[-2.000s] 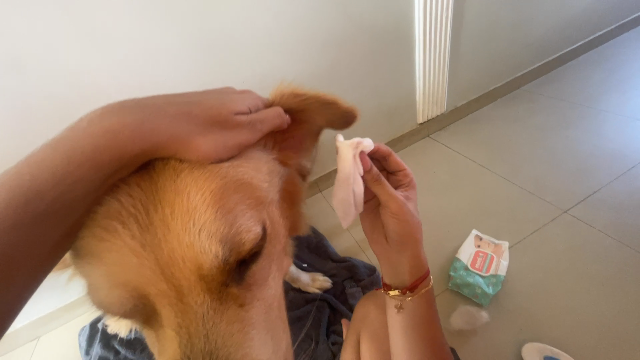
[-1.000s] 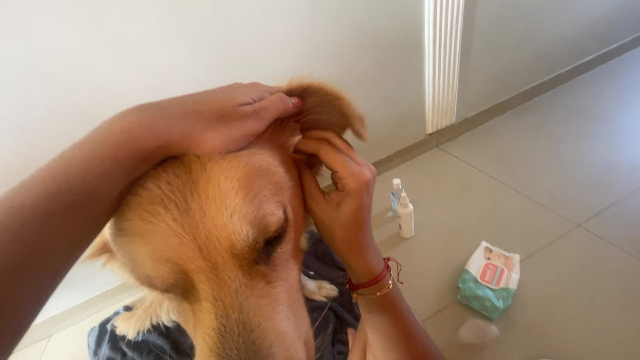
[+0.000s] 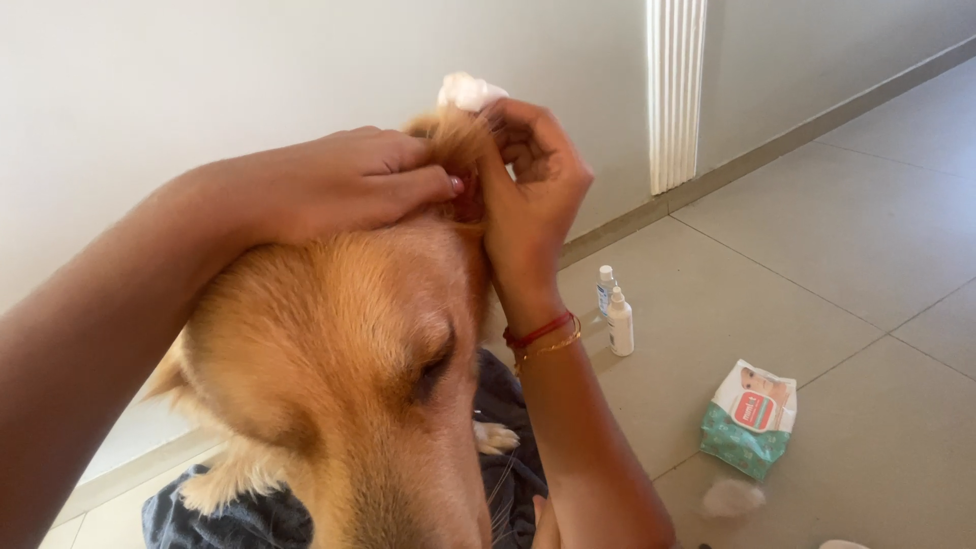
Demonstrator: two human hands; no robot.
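A golden-haired dog [image 3: 328, 343] faces down toward the camera's lower edge. My left hand [image 3: 358, 183] lies over the top of its head, its fingers and thumb holding the raised ear [image 3: 461, 152] folded back so the reddish inner side shows. At the ear's right edge is my right hand [image 3: 537, 183], with fingers bent and a white wipe [image 3: 469, 93] at the fingertips, bunched above the ear tip. Part of the wipe is hidden behind the ear and fingers. Red and gold-coloured bracelets circle the right wrist.
Two small bottles, one white [image 3: 621, 328] and one clear [image 3: 605, 288], stand on the tiled floor. Farther right lies a wipes pack [image 3: 751, 419] beside a pale tuft [image 3: 732, 498]. A dark towel [image 3: 225, 515] is under the dog; a wall [image 3: 305, 69] rises behind.
My right hand first held the wipe beside the ear, then reached into the ear, and is now higher at its edge with the wipe above. My left hand stays on the head and ear.
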